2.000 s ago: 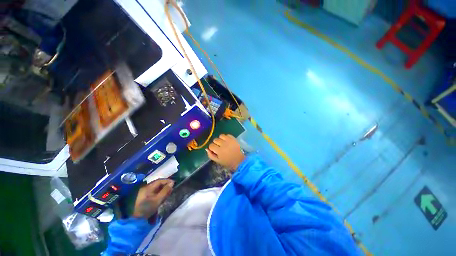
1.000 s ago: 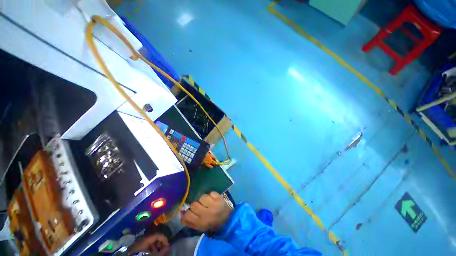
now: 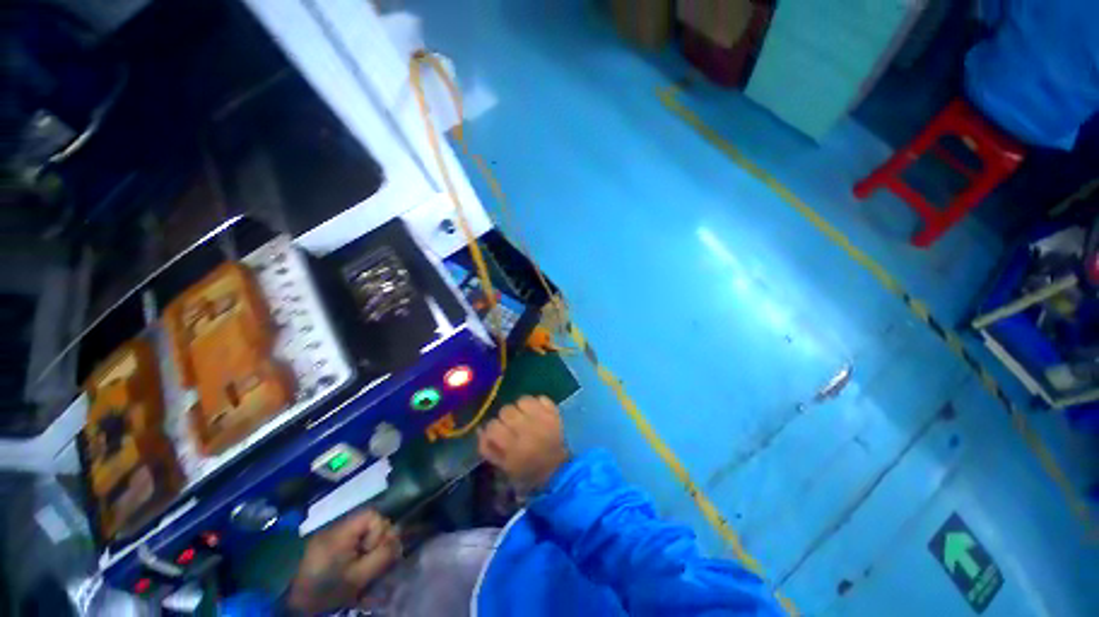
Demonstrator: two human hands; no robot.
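Observation:
Two orange fixtures, the left one (image 3: 124, 440) with a dark centre and the right one (image 3: 229, 356), lie side by side on the silver perforated plate (image 3: 307, 325), close behind the blue front panel. Small dark pieces show in the left fixture, too blurred to name. My left hand (image 3: 350, 560) is bare, fingers curled, at the near side of the panel; whether it holds anything is hidden. My right hand (image 3: 524, 444) is bare and closed near the green bench's right edge, right of the panel, with nothing visible in it. Neither hand touches the fixtures.
A parts tray (image 3: 383, 287) with glittering bits sits right of the plate. The panel has a green-lit button (image 3: 425, 399) and a red-lit button (image 3: 458, 377). An orange cable (image 3: 480, 259) loops over the machine's right corner. A person in blue (image 3: 1042, 72) is near a red stool (image 3: 946, 169).
The perforated plate with both fixtures has slid from farther back to the front panel since two seconds ago. The view swung right and back. Both hands remain near the panel.

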